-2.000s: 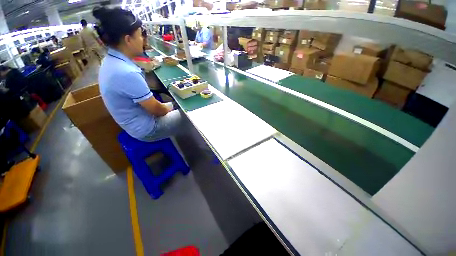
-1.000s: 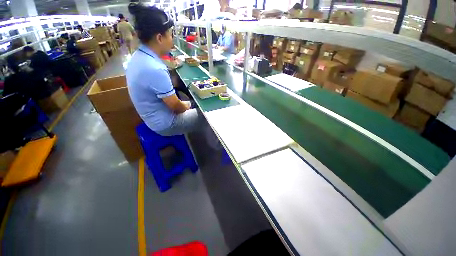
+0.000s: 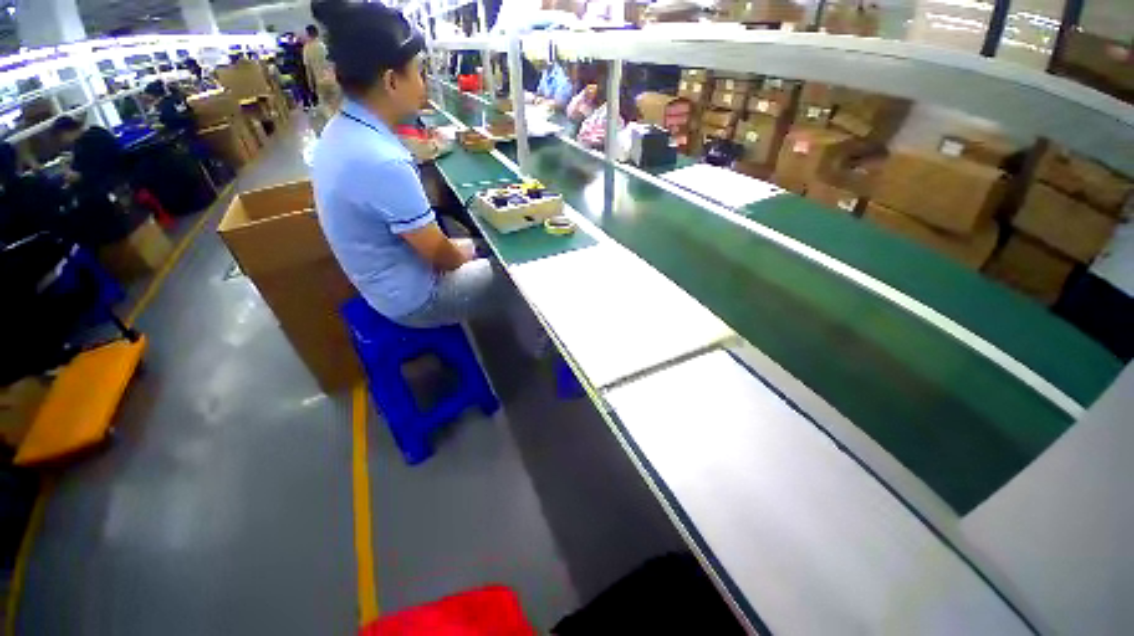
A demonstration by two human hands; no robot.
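Neither of my hands is in the picture. The long workbench top (image 3: 796,485), covered with white sheets and edged in dark green, lies nearest in front of me and runs away to the upper left. A seam crosses it between two sheets. Farther along, a pale parts tray (image 3: 512,214) holds dark and yellow pieces. A small yellow tape roll (image 3: 560,226) lies beside it on the green surface. A black shape, which I cannot make out, shows at the bottom edge beside the bench.
A person in a light blue shirt (image 3: 373,211) sits on a blue stool (image 3: 417,379). A tall open carton (image 3: 289,286) stands behind. A green conveyor (image 3: 796,317) with a white rail runs along the bench. A red object (image 3: 460,615) is at the bottom, a white panel (image 3: 1069,522) at right.
Over two seconds my view has turned left, so the bench, person and carton sit farther right. More of the red object shows. The seated person keeps nearly the same pose.
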